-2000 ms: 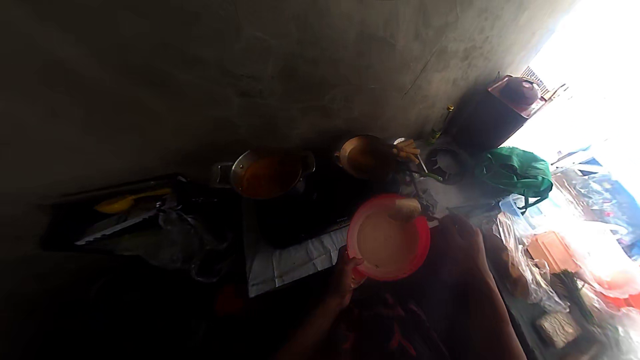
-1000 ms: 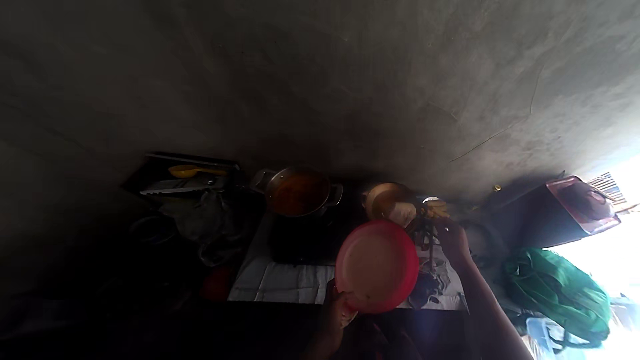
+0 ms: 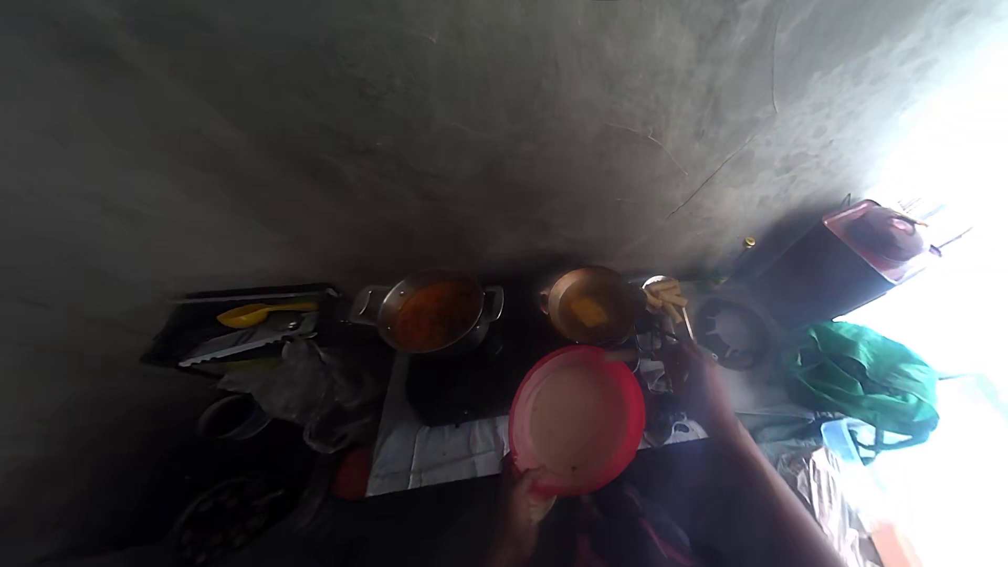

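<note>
My left hand (image 3: pixel 529 498) grips the lower rim of a red plastic bowl (image 3: pixel 636 405) that holds a pale beige batter. My right hand (image 3: pixel 693 370) is to the right of the bowl, dim and blurred; a thin light stick-like thing (image 3: pixel 687 321) shows by its fingers, and its hold is unclear. Beyond the bowl, a round pan (image 3: pixel 563 295) contains oil and a yellowish piece. A two-handled metal pot (image 3: pixel 386 311) with orange-red food stands left of it. Right of the pan lie pale fried-looking strips (image 3: pixel 666 298) in a small container.
On the left are a black tray (image 3: pixel 177 323) with a yellow ladle (image 3: pixel 246 316) and tongs (image 3: pixel 236 345), and a crumpled plastic bag (image 3: pixel 315 386). A dark round dish (image 3: pixel 734 335) and a green bag (image 3: pixel 874 378) lie right. A grey wall runs behind the stove.
A pale coated piece was at the bowl, then over the pan in my right hand; now a piece lies in the pan. My right hand has drawn back toward the bowl.
</note>
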